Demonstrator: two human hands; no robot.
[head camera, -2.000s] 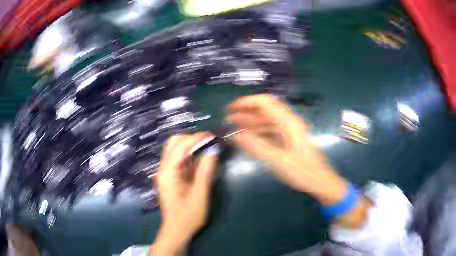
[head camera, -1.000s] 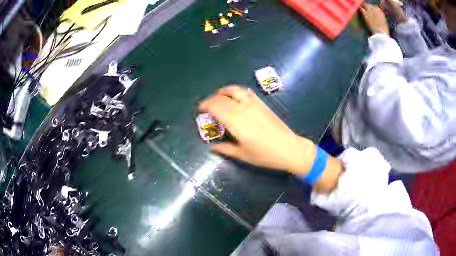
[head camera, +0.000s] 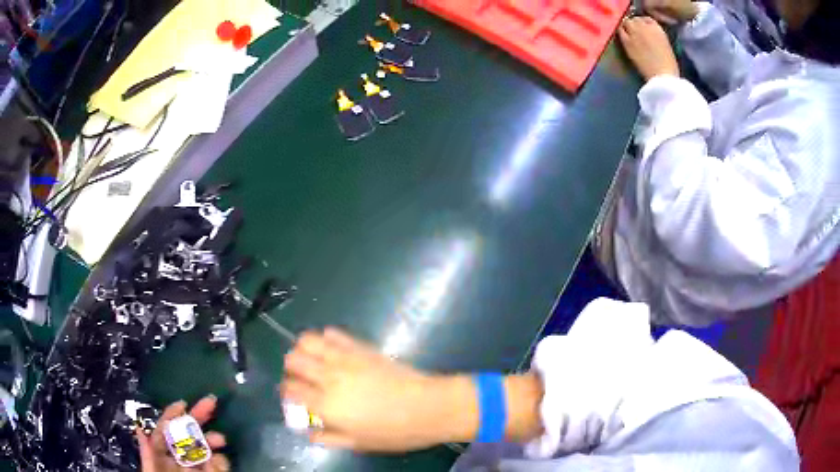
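My left hand (head camera: 180, 442) is at the bottom left, palm up and partly cut off by the frame edge. It holds an open watch case (head camera: 188, 441) with a white rim and yellow inside. My right hand (head camera: 355, 392), with a blue wrist band (head camera: 491, 407), is low over the mat, right of my left hand. Its fingers are on a second watch case (head camera: 298, 417), mostly hidden, with a white and yellow part showing. Several black display modules (head camera: 354, 123) with orange-yellow flex tails lie on the far mat.
A heap of black and silver spring clips (head camera: 138, 323) covers the left side. A red slotted tray (head camera: 543, 32) is at the far edge. Yellow paper (head camera: 175, 55) and cables lie at the far left. Another person in a pale smock (head camera: 728, 175) sits at the right.
The view has shifted. The two watch cases on the mat are gone from their places; one shows in my left hand, now in view, the other under my right hand, which has moved nearer.
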